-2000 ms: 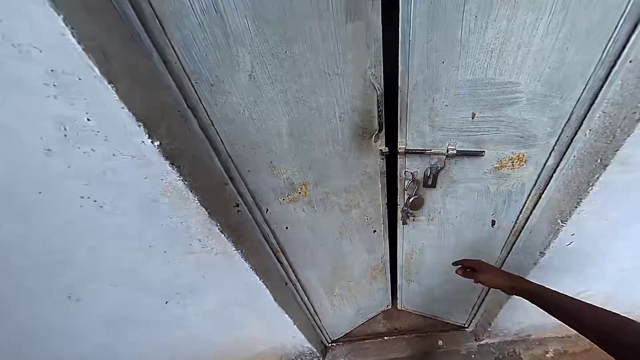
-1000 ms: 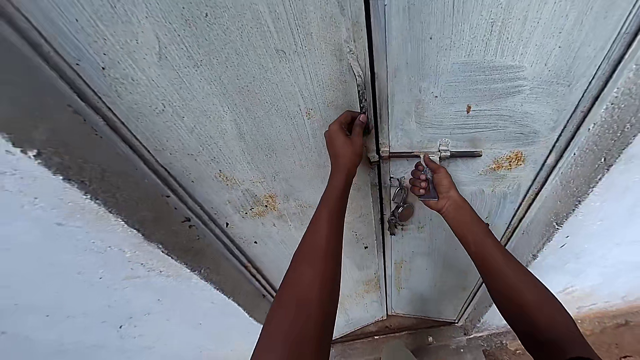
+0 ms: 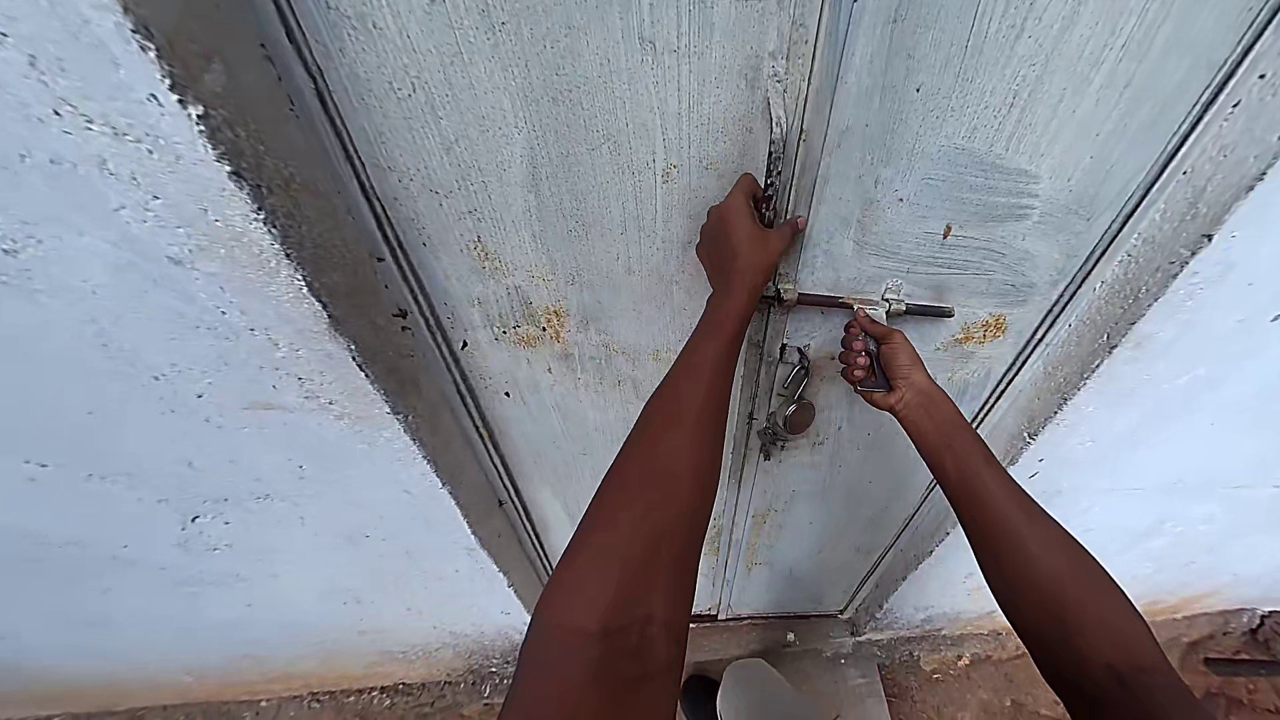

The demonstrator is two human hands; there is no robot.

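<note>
My left hand grips the lower end of a metal pull handle on the left door leaf. My right hand is closed on the hasp plate of a sliding bolt on the right door leaf. The bolt's rod lies level across the seam where the two leaves meet. Just left of my right hand, a round padlock hangs from a small fitting, its shackle looking unfastened. Something small, perhaps keys, hangs beside it; I cannot tell for sure.
White plastered walls flank the door, with a grey frame between wall and leaf. A low sill runs under the leaves. Below it, a shoe or foot shows on a slab, beside brown ground.
Two seconds ago a dark gap stood between the leaves and only one hand showed, off the door hardware. Both hands have since come to the handle and bolt, and the gap has closed.
</note>
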